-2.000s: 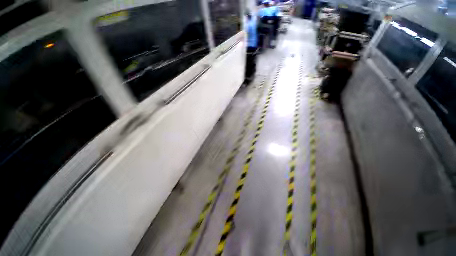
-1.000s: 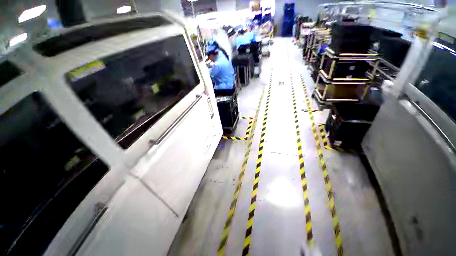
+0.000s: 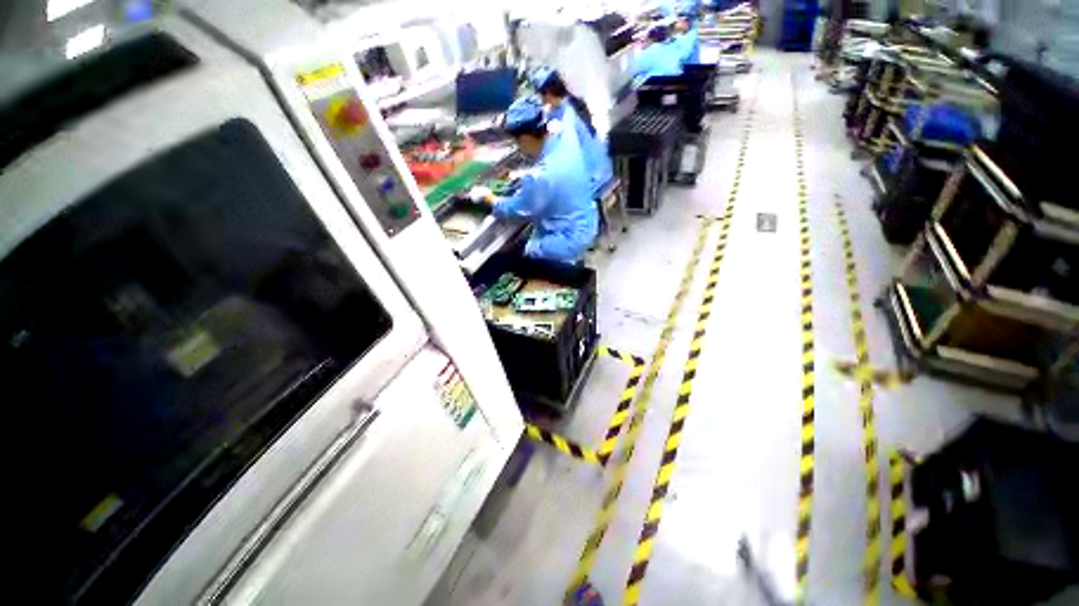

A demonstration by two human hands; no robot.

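Neither of my hands is in the picture. Nearest in front, on the left, stands a large white machine [image 3: 355, 521] with a dark window and a control panel [image 3: 363, 162] with red, blue and green buttons. Past its corner a black tote [image 3: 556, 369] stands on the floor, with green circuit boards [image 3: 544, 301] lying in its top. Behind it a person in blue [image 3: 556, 195] sits at a bench with gloved hands over the work; what they hold is too small to tell.
The aisle floor [image 3: 757, 355] has yellow-black lines. At the right are a black bin [image 3: 994, 509] and shelf carts [image 3: 970, 278]. More people in blue [image 3: 669, 53] and dark totes [image 3: 645, 148] line the left side farther back.
The view has moved forward along the aisle and turned left. The machine's control panel, the tote with boards and the seated people now show nearer. The right-hand machine has left the view.
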